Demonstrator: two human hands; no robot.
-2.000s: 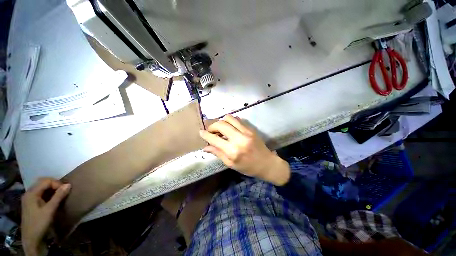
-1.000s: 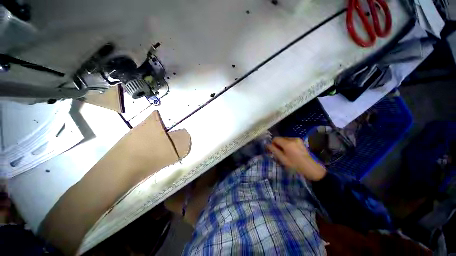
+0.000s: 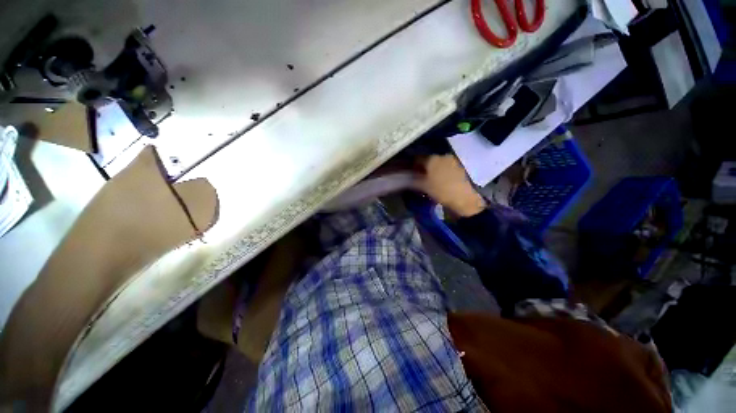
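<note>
The brown piece (image 3: 97, 242) lies on the white machine table (image 3: 266, 173). Its right end has a seam and a rounded tab, and its left part runs out at the lower left edge. My right hand (image 3: 450, 185) is beyond the table's front edge, above my lap, closed on a blurred greyish strip (image 3: 371, 187) that reaches left under the table edge. The strip's exact kind is unclear. My left hand is out of the picture.
Sewing machine parts (image 3: 97, 81) stand at upper left, with white strips (image 3: 10, 185) at the left edge. Red-handled scissors (image 3: 504, 24) lie at the top right. Paper scraps (image 3: 484, 157) and blue plastic baskets (image 3: 557, 181) are at the right. A checked apron (image 3: 355, 323) covers my lap.
The view has swung right. My right hand let go of the brown piece, moved down off the table and now holds the greyish strip. My left hand has left the picture.
</note>
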